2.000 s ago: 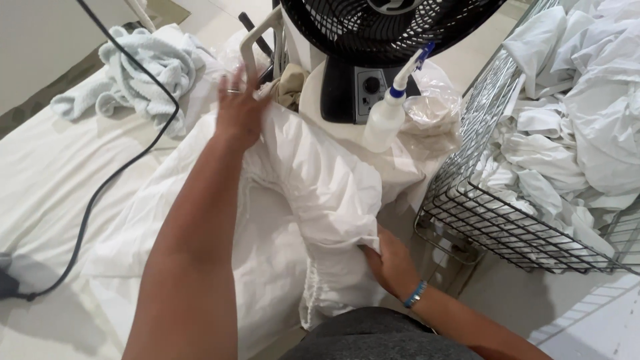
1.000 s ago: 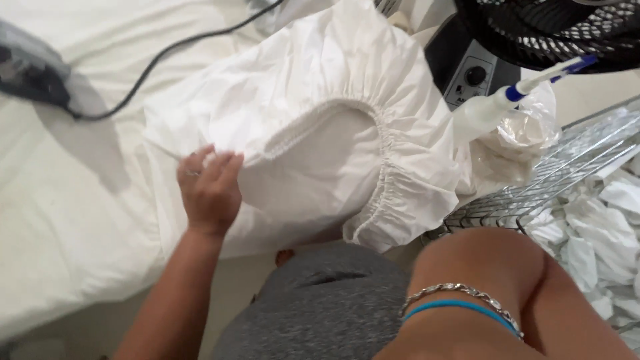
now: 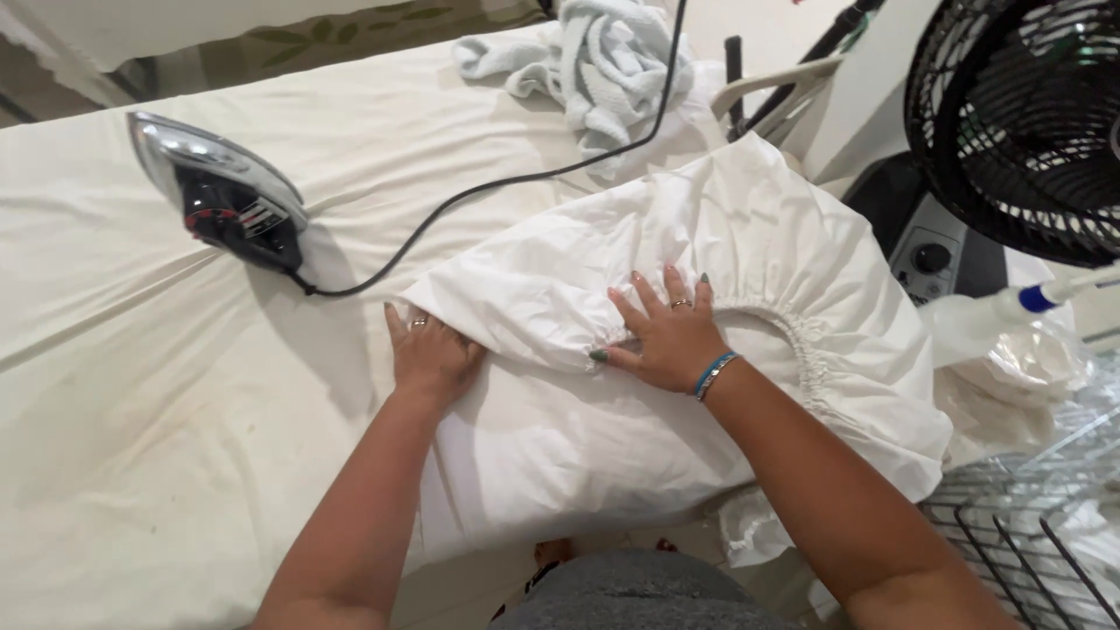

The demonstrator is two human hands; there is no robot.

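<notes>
A white fitted sheet with a gathered elastic edge [image 3: 560, 262] lies over the right end of a cloth-covered ironing table [image 3: 175, 367]. My left hand [image 3: 433, 354] is at the sheet's left corner, its fingertips partly under the fabric; whether they pinch it cannot be told. My right hand [image 3: 669, 337] lies spread, palm down, on the gathered edge, left of the curved opening. To the upper left an electric iron [image 3: 223, 192] rests tilted on the table, its black cord [image 3: 503, 182] running up to the right.
A crumpled light grey towel [image 3: 604, 70] lies at the table's far edge. On the right stand a black fan [image 3: 1024, 131] and a spray bottle [image 3: 971, 324] beside clear plastic. A wire basket [image 3: 1006, 542] with white cloth is at the lower right.
My right hand, hidden a second ago, is now spread on the sheet's gathered edge. My left hand has moved to the sheet's left corner. The view has shifted, showing the whole iron.
</notes>
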